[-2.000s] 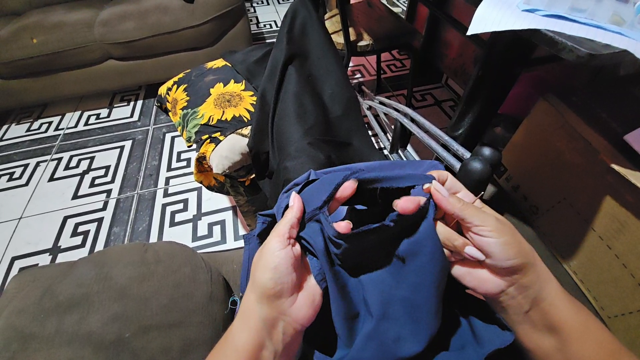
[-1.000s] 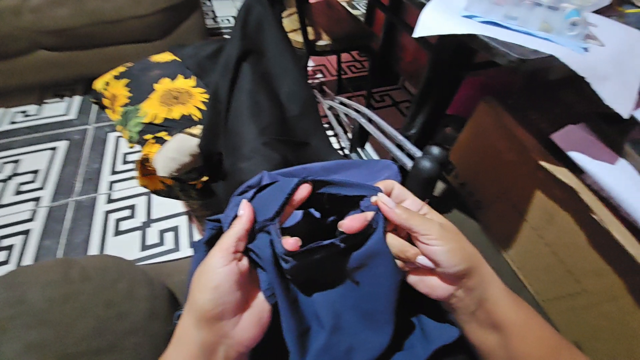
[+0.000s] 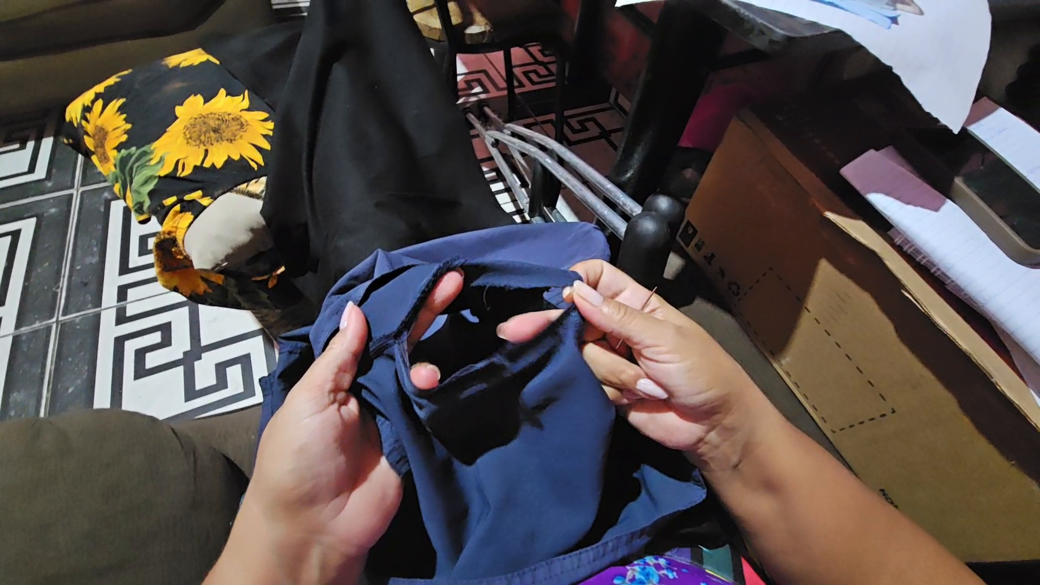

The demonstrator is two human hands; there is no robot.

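Note:
A navy blue fabric garment point(image 3: 520, 439) lies over the lap, with a round opening in it spread between both hands. My left hand point(image 3: 337, 431) grips the left side of the opening, thumb on the outside and fingertips showing through the hole. On the right, my right hand point(image 3: 650, 357) pinches the opening's edge between thumb and index finger, one fingertip inside the hole. A thin needle point(image 3: 648, 301) sticks out among the right hand's fingers; its full length is hidden. Raw seam edges show around the opening.
Black fabric point(image 3: 374, 138) and sunflower-print cloth point(image 3: 203, 138) lie beyond the garment. Metal rods with black knobs point(image 3: 650, 236) stand near the right hand. At right are a cardboard box point(image 3: 812, 325), papers point(image 3: 959, 236) and a phone point(image 3: 1003, 203). An olive cushion point(image 3: 114, 487) sits at lower left.
Both hands keep nearly the same hold on the navy garment and its opening. The view has shifted somewhat.

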